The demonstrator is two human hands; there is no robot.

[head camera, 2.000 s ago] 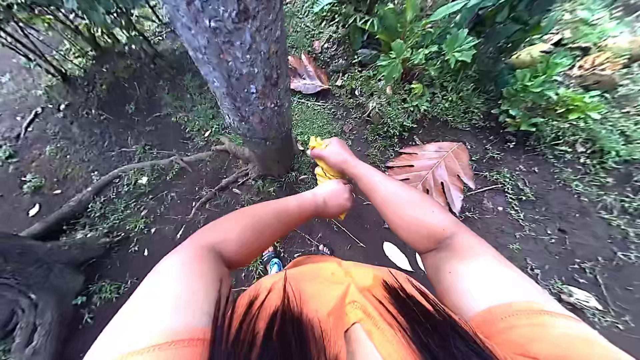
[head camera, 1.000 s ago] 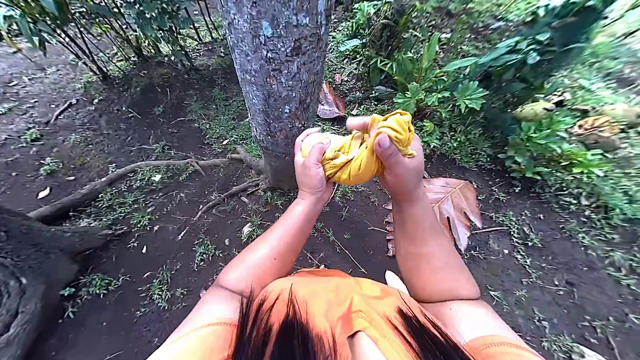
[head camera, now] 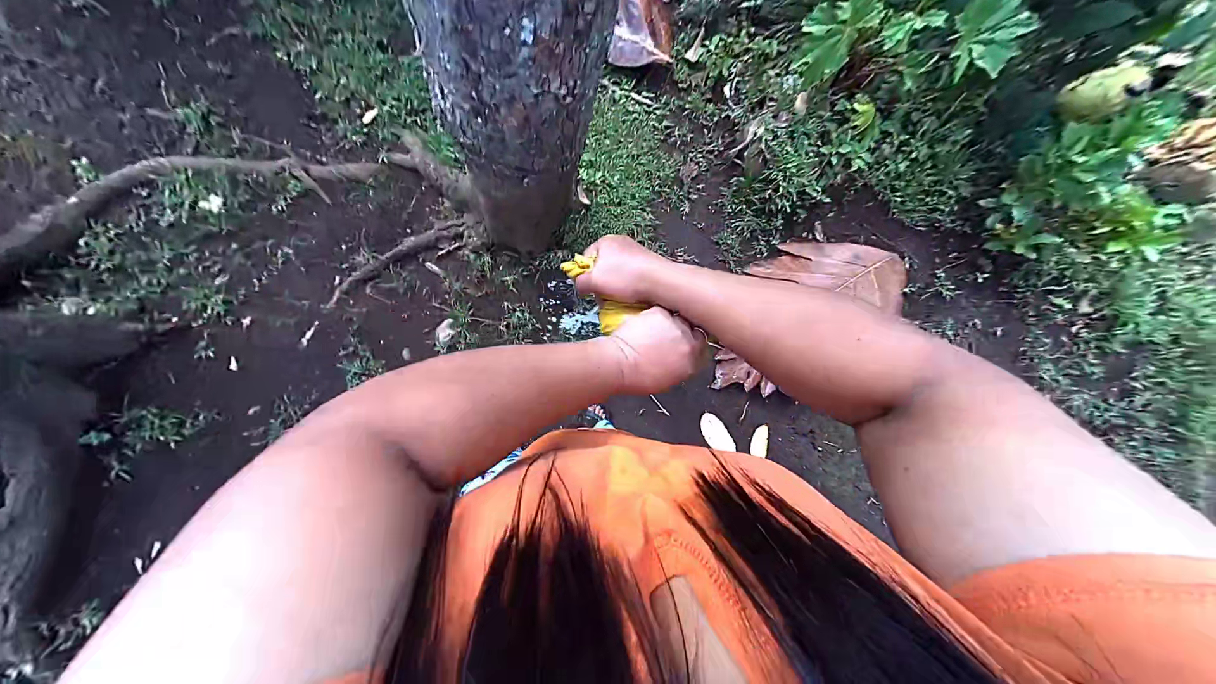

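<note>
A yellow cloth [head camera: 619,314] is bunched and twisted between my two fists, most of it hidden by the fingers. My left hand [head camera: 660,350] is closed on its lower part, nearer my body. Just above and beyond it, my right hand [head camera: 616,269] grips the upper part, and a small end of cloth pokes out at its left side. Both fists are close together in front of the base of the tree trunk. Below them on the dark soil is a wet, pale patch [head camera: 578,321] that looks like water.
A tree trunk [head camera: 522,104] rises ahead, with a long root [head camera: 228,168] running left. A large dry brown leaf [head camera: 845,273] lies right, partly behind my right forearm. Two pale leaves or petals [head camera: 717,432] lie near my shirt. Green plants [head camera: 912,142] grow at upper right.
A second ago my hands were apart with the cloth bunched between them; now the fists are stacked close together and lower, and the cloth is mostly enclosed. Wet patches show beneath.
</note>
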